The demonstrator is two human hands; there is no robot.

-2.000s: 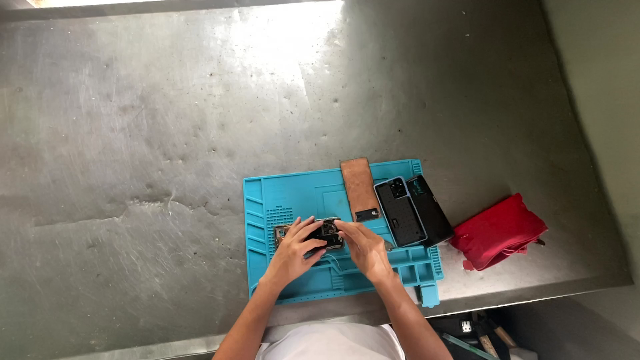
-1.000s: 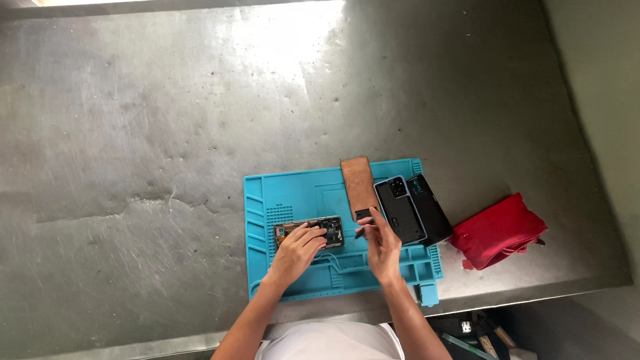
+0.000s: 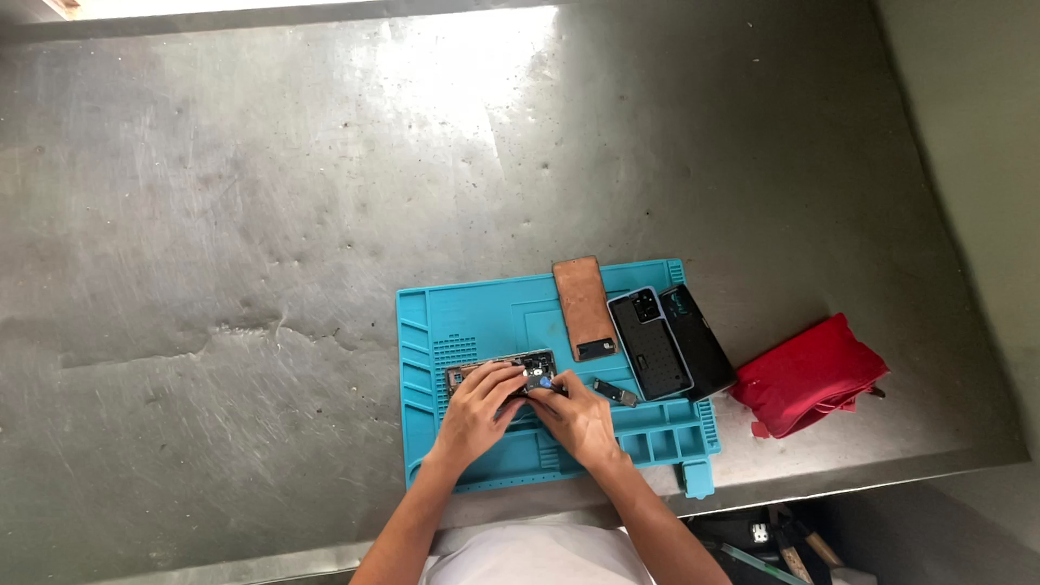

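An opened smartphone (image 3: 540,363), its inner parts showing, lies sideways on a blue silicone repair mat (image 3: 479,305). My left hand (image 3: 475,410) rests over the phone's middle and steadies it, thumb and fingers at its lower edge. At the phone's right end is my right hand (image 3: 578,416), its fingers bent together near a small blue item (image 3: 545,381); whether they pinch it is too small to tell. Just right of that hand, a small dark phone component (image 3: 615,392) lies on the mat. A copper-coloured phone panel (image 3: 585,305) lies above it, with a dark piece at its lower end.
A black phone case with a light rim (image 3: 650,345) overlaps the mat's right side, beside a black phone or back cover (image 3: 700,345). Further right sits a red fabric pouch (image 3: 812,378) on the metal table (image 3: 244,203). Tools with wooden handles (image 3: 792,556) lie below the table's front edge.
My right hand has moved from beside the copper-coloured panel back left to the phone. The small dark component now lies uncovered on the mat. My left hand has stayed on the phone.
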